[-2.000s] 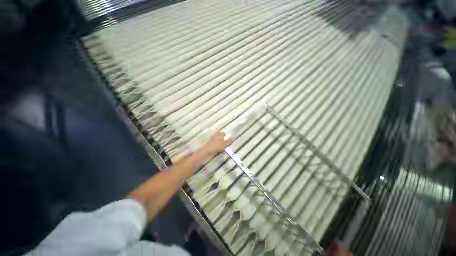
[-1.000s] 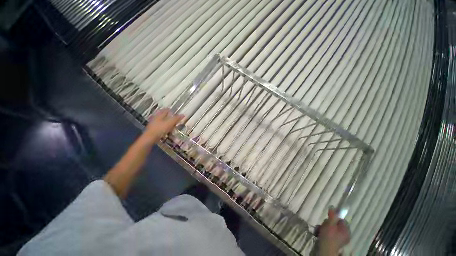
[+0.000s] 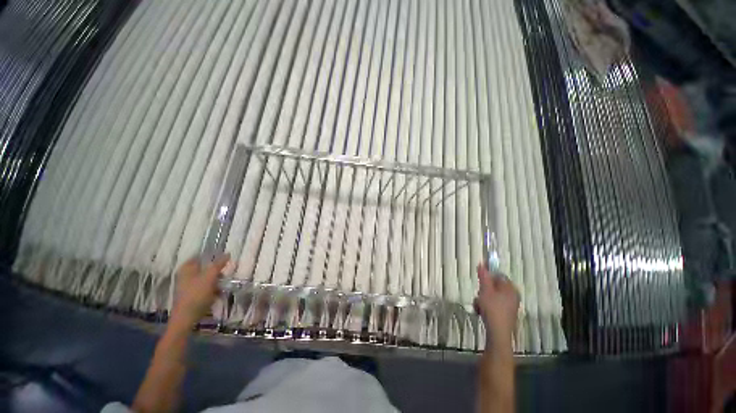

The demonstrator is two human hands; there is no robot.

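The silver slatted metal frame point(image 3: 363, 167) lies over the near part of the cream cloth point(image 3: 323, 81), its thin cross-wires or prongs showing inside it. The cloth forms long off-white ridges with dark gaps between, gathered at the near edge. My left hand point(image 3: 198, 286) grips the frame's near left corner. My right hand point(image 3: 498, 302) grips its near right side. What lies under my palms is hidden.
Bare shiny rods point(image 3: 621, 218) run along the right of the cloth, and more dark rods point(image 3: 48, 73) run along the left. A crumpled pinkish-tan cloth point(image 3: 597, 36) lies at the upper right. Blurred clothing or a person shows at the far right.
The view has turned, so the cloth ridges now run nearly straight away from me. The frame now appears nearly level across the view. Both hands still hold it.
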